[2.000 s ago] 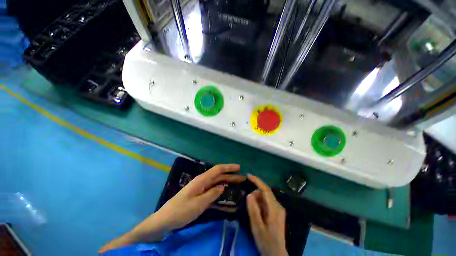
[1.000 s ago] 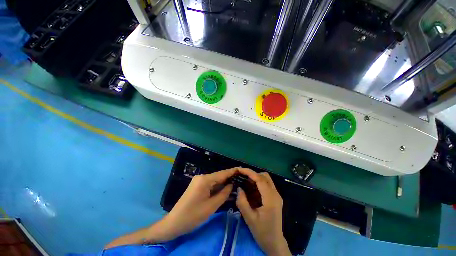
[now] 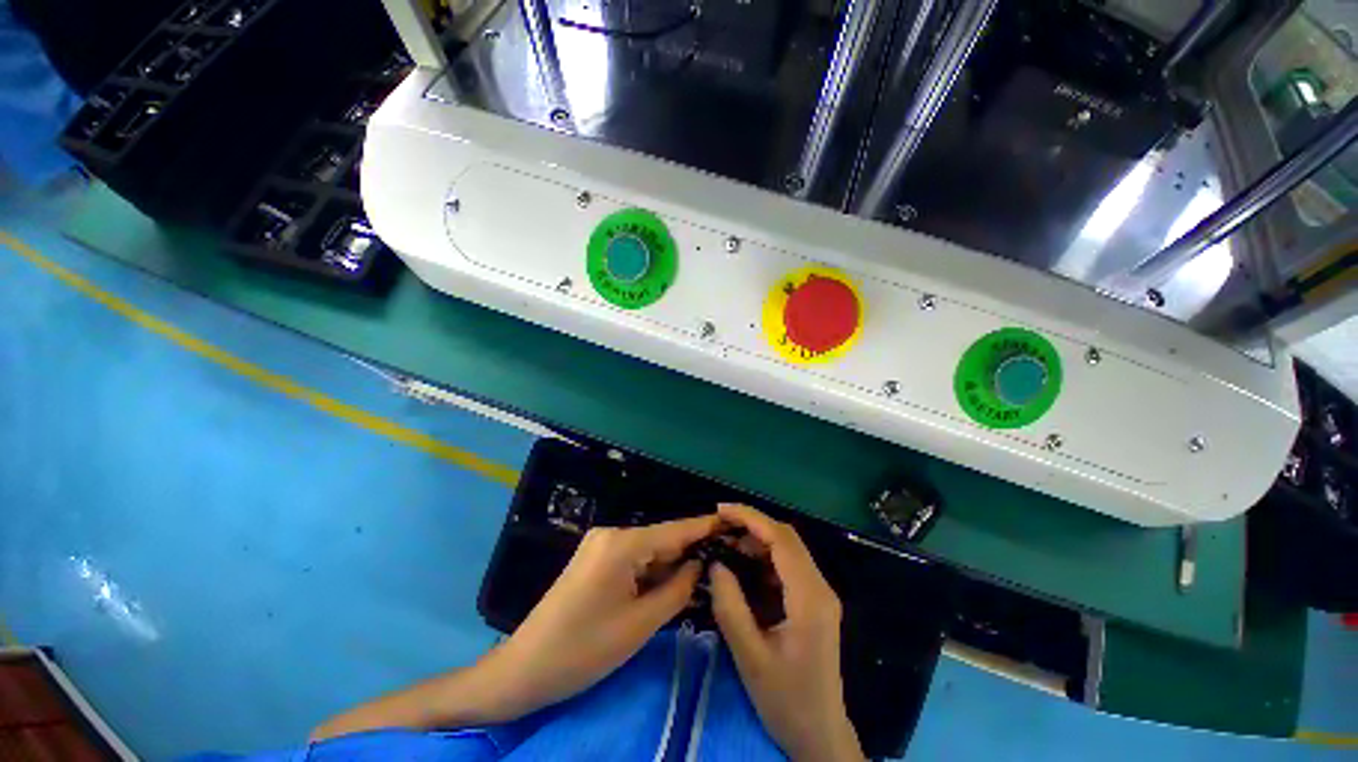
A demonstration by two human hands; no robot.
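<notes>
A small black housing is held between both hands above the black lap tray; the fingers cover most of it. My left hand grips it from the left, with the thumb on its near side. My right hand grips it from the right, fingertips meeting the left ones at the top. Another housing lies in the lap tray's left part. A third housing lies on the green bench mat, right of my hands.
The white press panel crosses ahead, with two green-ringed teal buttons and a red emergency button. Steel guide rods stand behind it. Black parts trays sit at the left, another at the right edge.
Since the earliest frame, both hands have come together around a housing and lifted it nearer the body. The view has shifted slightly. Since one second ago, only the fingers have moved a little.
</notes>
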